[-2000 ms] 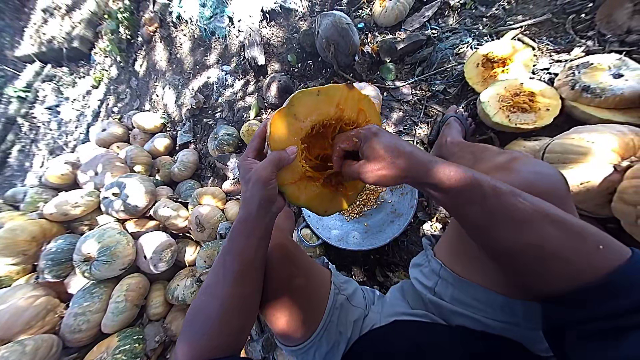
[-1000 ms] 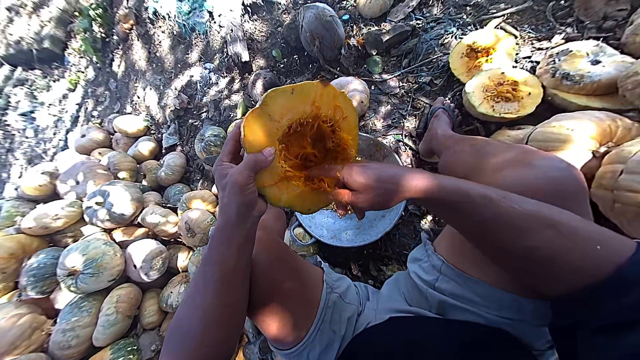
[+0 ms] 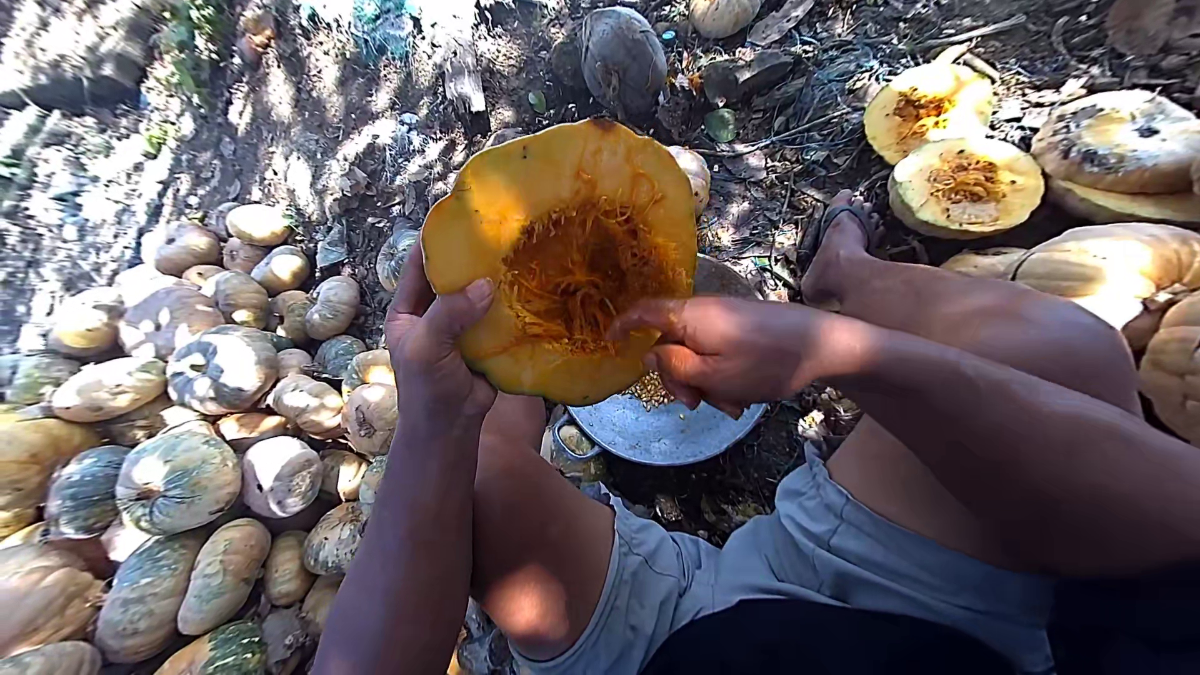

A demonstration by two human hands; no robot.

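Note:
A cut pumpkin half [image 3: 534, 216] faces me, its orange stringy hollow showing. Around its left rim is my left hand [image 3: 441, 342], thumb on the cut face. My right hand [image 3: 722, 352] is at the lower right of the hollow, one finger extended onto the fibres and the other fingers curled; whether it pinches any pulp cannot be told. Below the pumpkin half, partly hidden by it and my right hand, a round metal pan [image 3: 670, 441] with a loop handle holds pale seeds [image 3: 649, 389].
Many whole pumpkins [image 3: 178, 480] are heaped at the left. Two cut halves [image 3: 966, 187] lie at the upper right, beside more large pumpkins [image 3: 1111, 262]. A brown husked-looking round fruit [image 3: 623, 61] sits at the top. My sandalled foot [image 3: 844, 239] is right of the pan.
My right hand was inside the hollow two seconds ago, then moved down to its lower edge, and is now at its lower right. My left hand keeps hold of the pumpkin half.

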